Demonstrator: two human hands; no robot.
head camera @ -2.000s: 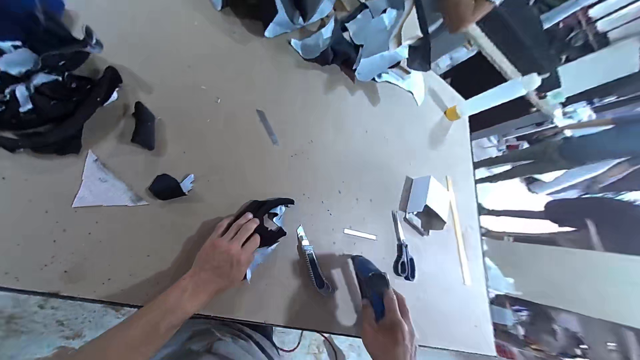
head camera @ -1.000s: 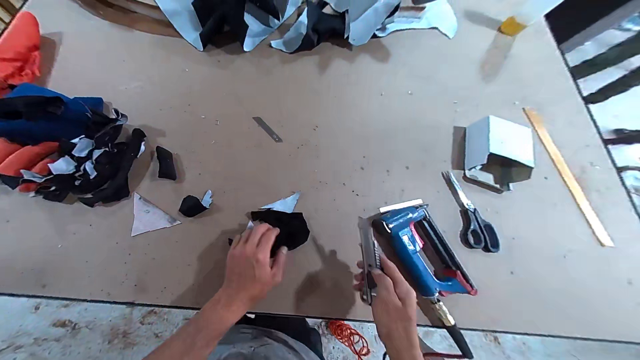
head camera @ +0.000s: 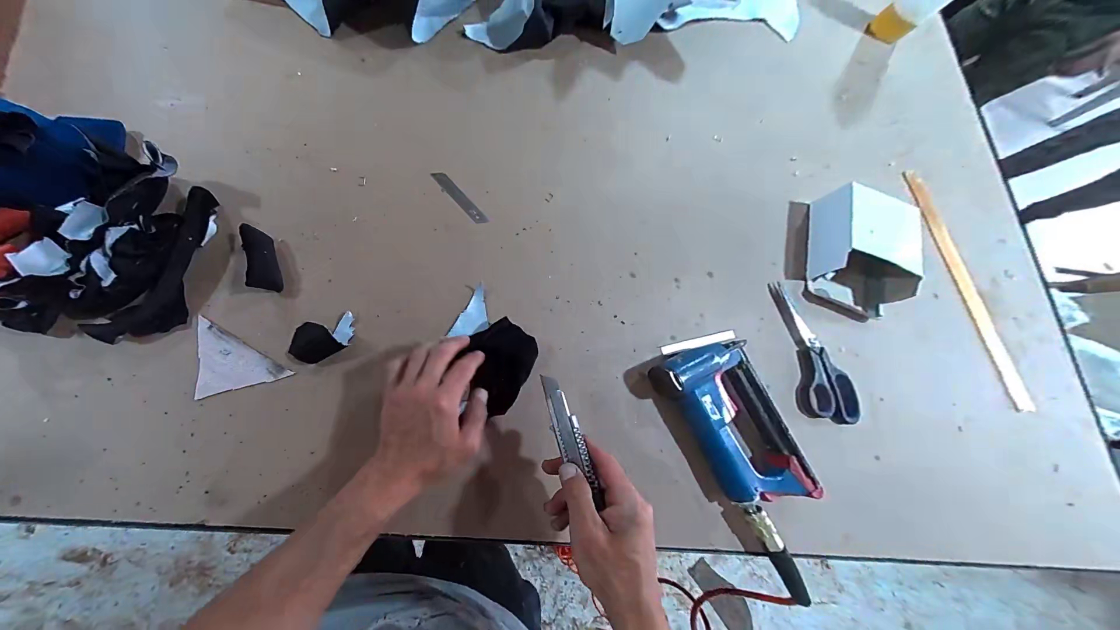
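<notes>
My right hand holds a snap-off utility knife, its blade pointing up and slightly left. My left hand rests on a black fabric piece with a light-coloured backing; whether its fingers grip the cloth is hard to tell. A light pointed corner sticks out above it. Right of the knife a blue pneumatic staple gun lies on the table, joined to a hose. Beside it are scissors with dark handles. A small black scrap and a light triangular scrap lie left of my left hand.
A heap of dark, blue and red fabric lies at the left. More scraps line the far side. A white box, a wooden strip, a metal strip and a container with yellow contents are also on the table.
My right hand first held the staple gun, then let it go and took hold of the knife, which lay on the table two seconds ago. The view has shifted. My left hand stays at the black fabric.
</notes>
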